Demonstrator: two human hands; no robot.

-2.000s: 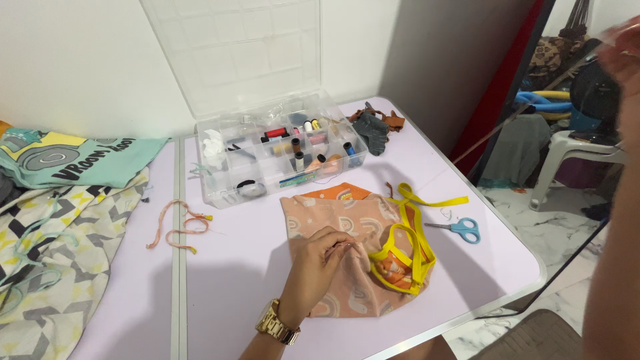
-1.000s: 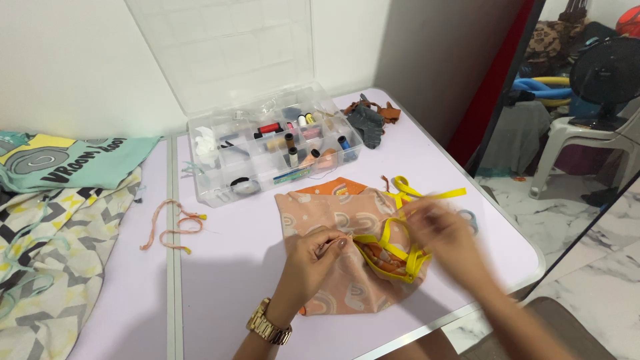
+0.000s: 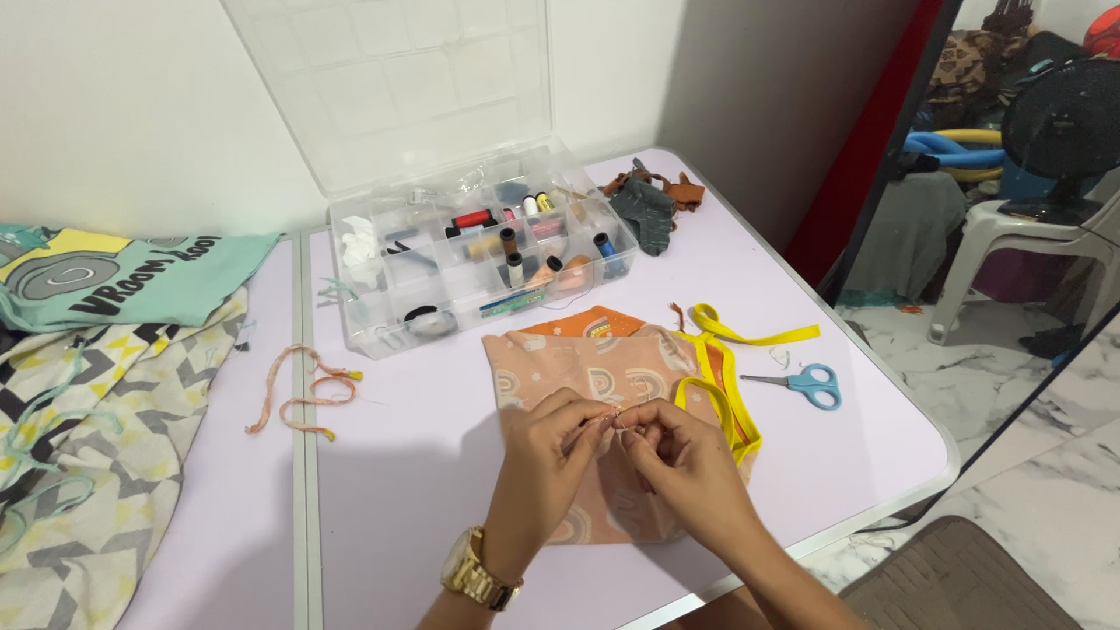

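Note:
A peach fabric piece with rainbow prints [image 3: 542, 359] lies on the table, its orange side showing at the top and yellow binding tape [image 3: 739, 420] along its right side. My left hand [image 3: 560, 455], with a gold watch [image 3: 477, 573] on the wrist, pinches a bit of the fabric near its middle. The fingertips of my right hand [image 3: 674, 446] meet those of the left; whatever they pinch is too small to make out, perhaps thread or a needle. Small scissors with blue handles [image 3: 814, 385] rest to the right of the fabric.
An open clear plastic organizer [image 3: 376, 341] with thread spools stands behind the fabric. Peach cords [image 3: 293, 402] lie left, near printed cloths [image 3: 131, 289]. Dark and brown scraps [image 3: 647, 210] sit at the back corner. A raised metal-edged seam [image 3: 302, 490] crosses the table.
My right hand has come down from the upper right to meet my left hand over the fabric. The scissors, partly hidden a second ago, now show fully.

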